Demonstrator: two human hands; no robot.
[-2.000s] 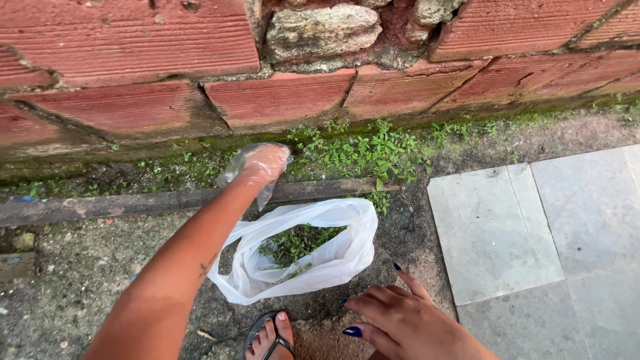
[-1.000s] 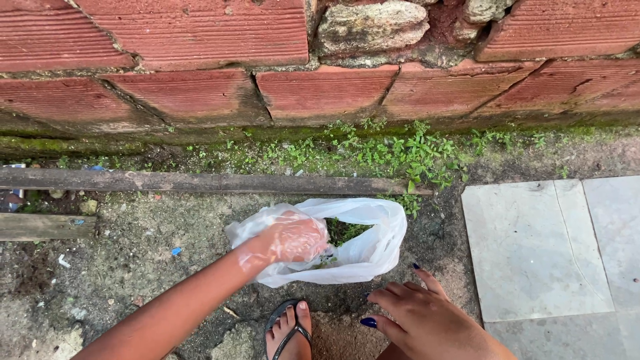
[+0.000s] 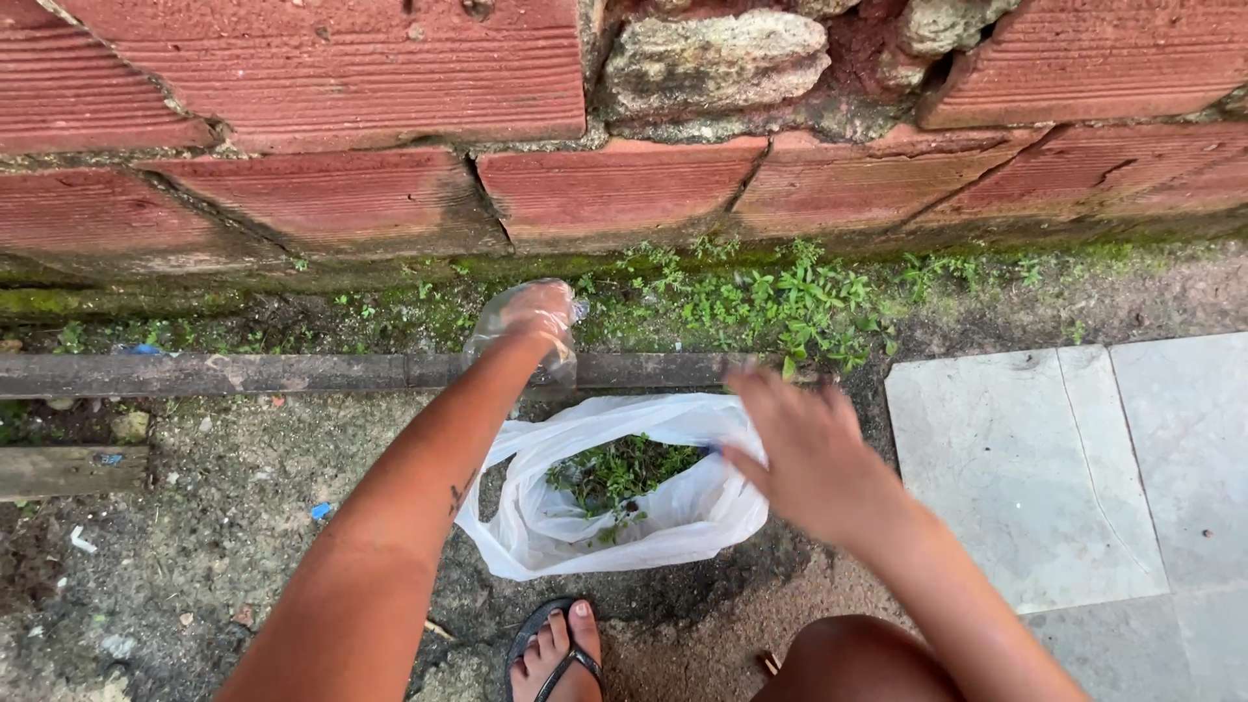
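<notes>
My left hand [image 3: 531,317], in a loose clear plastic glove, reaches down to the mossy strip at the foot of the brick wall; its fingertips are hidden, so any grip cannot be told. Small green weeds [image 3: 809,302] grow just right of it. A white plastic bag [image 3: 624,561] lies wide at the mouth on the ground below, with pulled weeds [image 3: 629,473] inside. My bare right hand [image 3: 804,453], slightly blurred, is at the bag's right rim with fingers apart, the thumb over the edge; nothing is seen held in it.
The red brick wall [image 3: 624,190] runs across the top, with a rough stone [image 3: 717,58] set in it. A narrow dark edging strip [image 3: 244,374] lies along the ground. Pale floor tiles [image 3: 1014,478] are at right. A sandalled foot [image 3: 556,653] stands below the bag.
My left hand was over the bag one second ago and is now up at the wall's foot. My right hand has moved up to the bag's right rim.
</notes>
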